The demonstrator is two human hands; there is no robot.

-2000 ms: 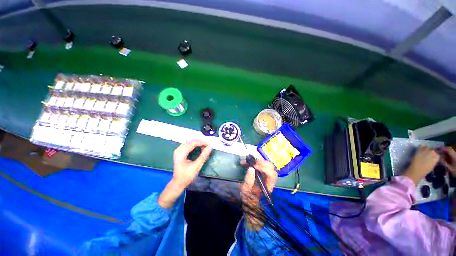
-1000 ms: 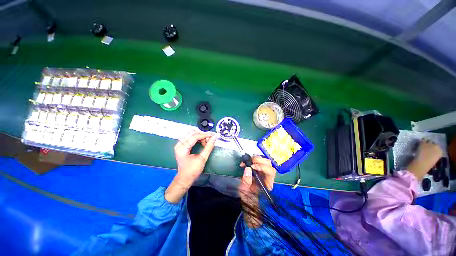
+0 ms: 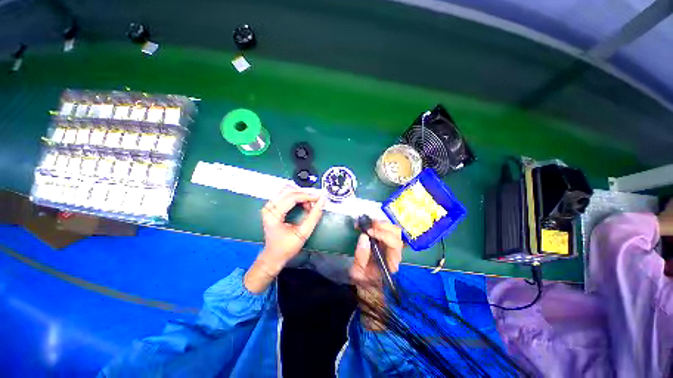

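Note:
The round white holder point(image 3: 339, 184) with a dark speckled centre stands on the bench in front of my hands. My left hand point(image 3: 290, 221) is at its lower left, thumb and forefinger tips together near the holder's rim; whether something tiny is between them I cannot tell. My right hand point(image 3: 375, 252) grips the soldering iron point(image 3: 381, 260) like a pen, below right of the holder. The iron's tip is hard to make out. The white strip point(image 3: 240, 181) lies beneath. Two round black units point(image 3: 302, 153) lie left of the holder.
The blue parts bin point(image 3: 448, 226) of yellow pieces, a round jar point(image 3: 399, 165) and the fume fan point(image 3: 438, 139) are right; the soldering station point(image 3: 509, 221) is farther right, beside a person's pink sleeve. The solder spool point(image 3: 242, 126) and cell tray point(image 3: 111, 156) are left. Black units with white cells lie behind.
Since the earliest frame, my left hand has moved to the holder's rim and its fingertips have closed together. The iron has stayed in my right hand. The neighbour's arm has moved.

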